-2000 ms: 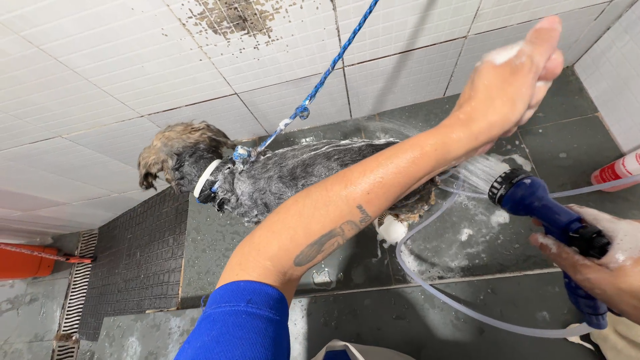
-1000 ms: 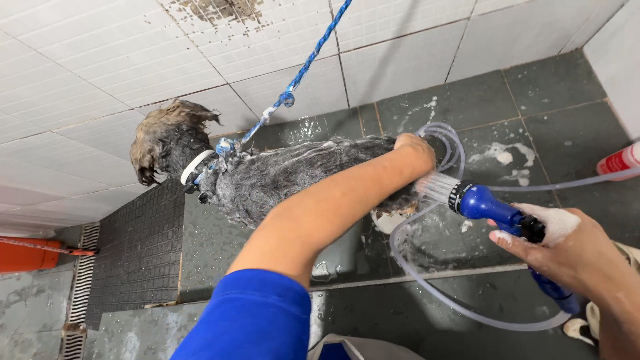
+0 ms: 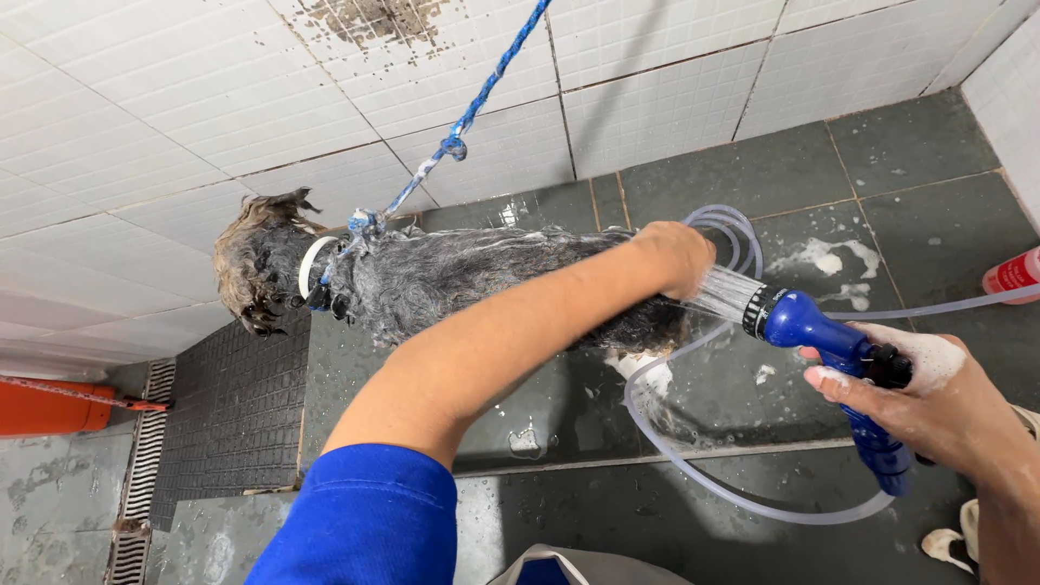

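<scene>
A wet, dark grey dog (image 3: pixel 455 280) with soap in its coat stands on the tiled ledge, its lighter head to the left. It wears a white collar (image 3: pixel 314 266), and a blue rope (image 3: pixel 485 93) runs up from its neck. My left hand (image 3: pixel 676 258) lies at the dog's rear end; its fingers are mostly hidden. My right hand (image 3: pixel 918 386), with foam on it, grips a blue spray nozzle (image 3: pixel 812 325). Water sprays from the nozzle head onto the dog's rear and my left hand.
A clear hose (image 3: pixel 731 505) loops over the grey ledge (image 3: pixel 918 171) and its front edge. A red and white bottle (image 3: pixel 1013 276) stands at the far right. White wall tiles (image 3: pixel 666 97) rise behind. At left are a ramp with a textured dark surface (image 3: pixel 236 406), a floor drain (image 3: pixel 146 455) and an orange container (image 3: pixel 49 406).
My left hand was raised above the ledge two seconds ago and has come down onto the dog's rear. The spray nozzle in my right hand has moved left, closer to the dog.
</scene>
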